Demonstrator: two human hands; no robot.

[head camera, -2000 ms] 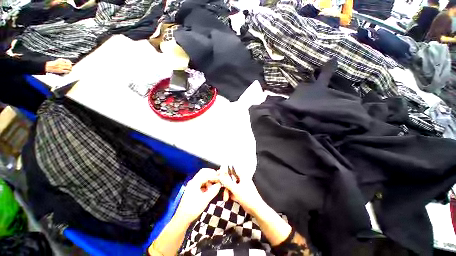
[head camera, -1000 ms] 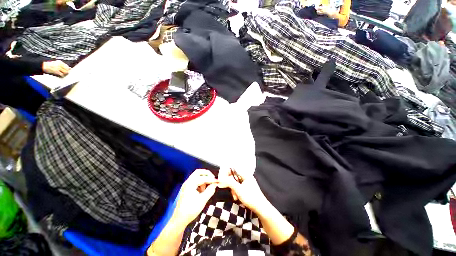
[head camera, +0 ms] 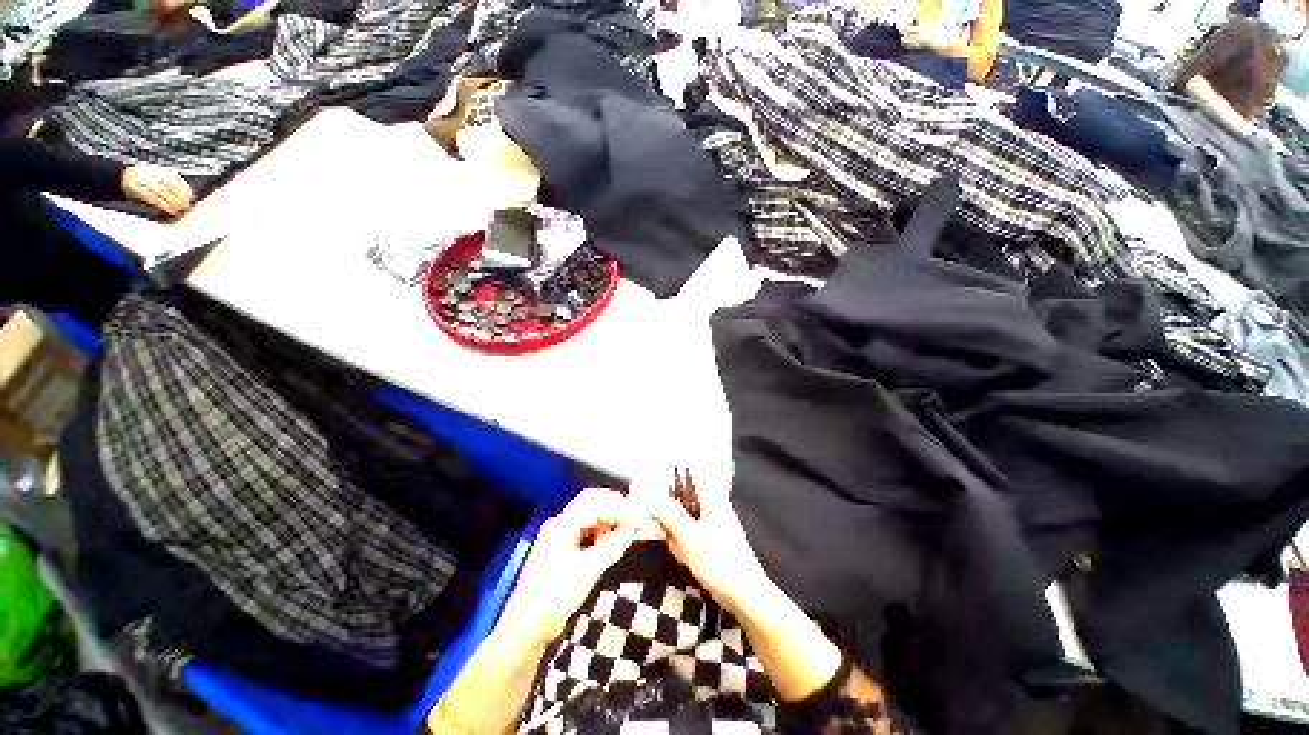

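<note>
My left hand (head camera: pixel 577 557) and my right hand (head camera: pixel 709 546) are close together above the checkered apron (head camera: pixel 639 628), with fingertips meeting at the white table's near edge. Anything pinched between them is too small to make out. Small dark reddish-brown slivers show at my right fingers; I cannot tell what they are. The large black garment (head camera: pixel 847 445) lies heaped to the right of my hands, untouched. The red tray (head camera: pixel 520 345) holds many dark and grey buttons, clear plastic and a dark block (head camera: pixel 510 237).
White table (head camera: pixel 345 287) ahead. A blue bin (head camera: pixel 481 448) at the left holds plaid and dark garments. Black cloth (head camera: pixel 617 158) and plaid garments (head camera: pixel 976 151) lie behind. Another person's hand (head camera: pixel 158 188) rests at the table's far left; other people are at the back.
My hands stay together with small finger shifts, drawing slightly apart and back. The other person's hand at the left has moved slightly left. A person at the back right has moved with grey cloth.
</note>
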